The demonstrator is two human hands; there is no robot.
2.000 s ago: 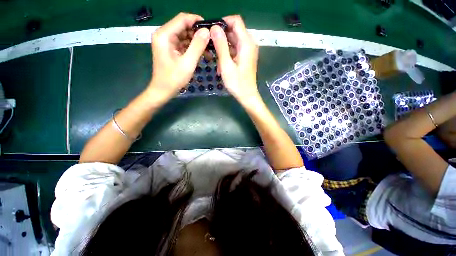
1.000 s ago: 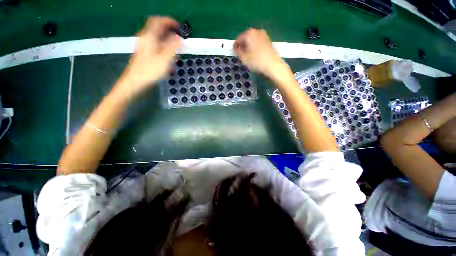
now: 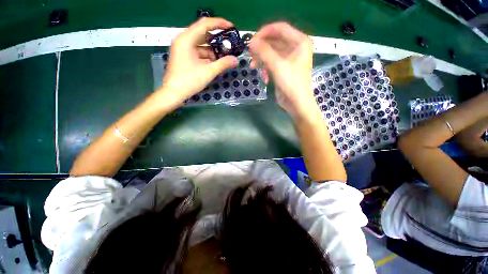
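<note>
My left hand (image 3: 193, 60) holds a small black boxy unit (image 3: 227, 44) between thumb and fingers. The unit shows a pale round spot on its face. My right hand (image 3: 283, 59) is just right of the unit, its thumb and fingertips pinched around a small dark round piece (image 3: 247, 39) close to the unit's edge. Whether the piece touches the unit cannot be told. The working sheet (image 3: 229, 91), clear with rows of dark circles, lies under and behind my hands, its upper part partly hidden by them.
Large overlapping stock sheets (image 3: 356, 104) lie at right. A tan block (image 3: 400, 70) with clear plastic lies beyond them. Black units (image 3: 58, 17) stand spaced along the far green strip. A neighbouring worker's arm (image 3: 433, 142) reaches in at far right beside another small sheet.
My hands were apart and blurred; they have come together above the working sheet. The black unit is now held up in my left hand. The right hand has a dark round piece at its fingertips.
</note>
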